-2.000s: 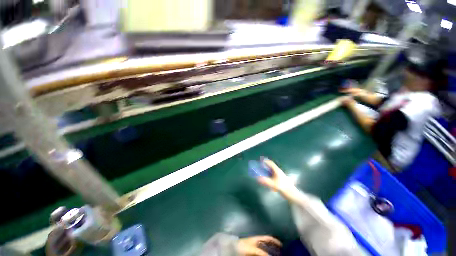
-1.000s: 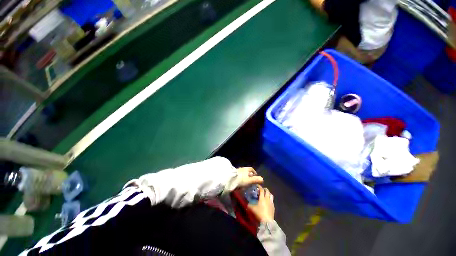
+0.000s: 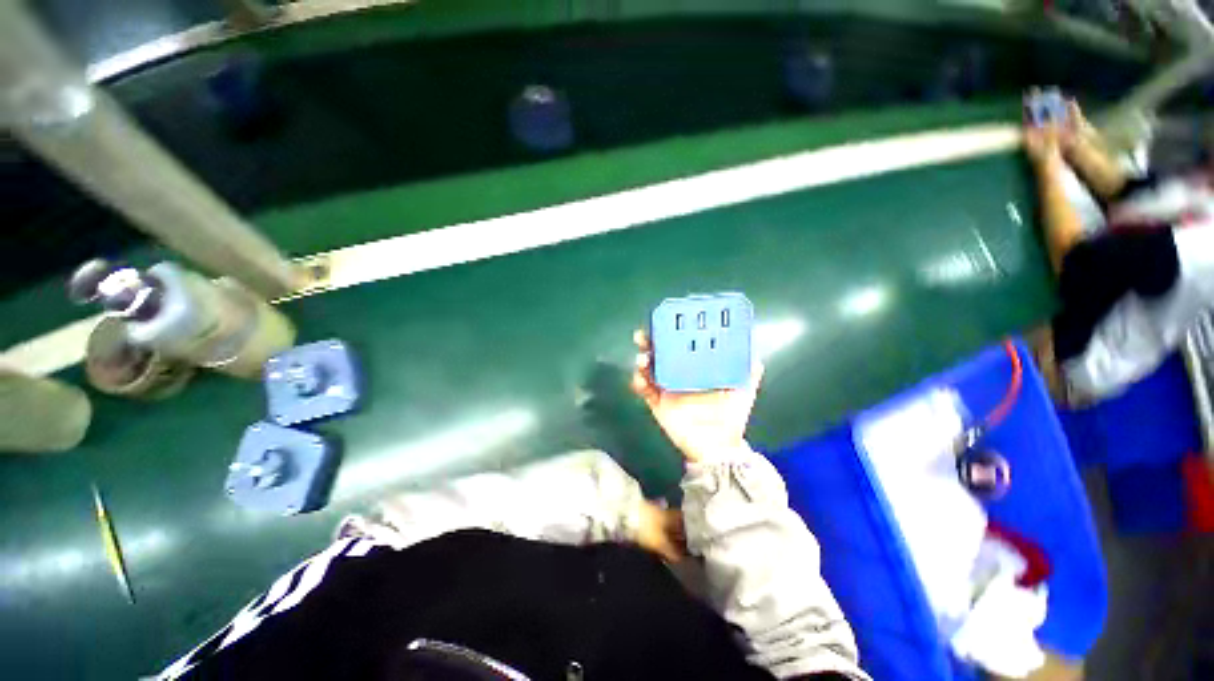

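Observation:
My right hand (image 3: 703, 419) is raised over the green bench and grips a blue-grey square moulded part (image 3: 702, 343) by its lower edge and sides. The part's flat face, with several small slots, faces me. My left hand (image 3: 659, 530) is low by the bench's near edge, close to my right sleeve. It is partly hidden and blurred, and I cannot tell whether it holds anything. Two more blue-grey square parts (image 3: 312, 381) (image 3: 278, 468) lie on the bench at left, with their raised centres up.
A pump bottle (image 3: 200, 315) and small brown tub (image 3: 133, 359) stand by the slanted post (image 3: 147, 166). A yellow pen or knife (image 3: 112, 543) lies at left. Dark parts ride the belt (image 3: 400, 120) beyond the white rail (image 3: 573, 220). A blue bin (image 3: 1072, 532) and another person (image 3: 1132, 286) are at right.
A second ago both hands were on a part low beyond the bench edge. Now my right hand has raised a part over the bench, while my left hand is apart from it. The view has shifted left.

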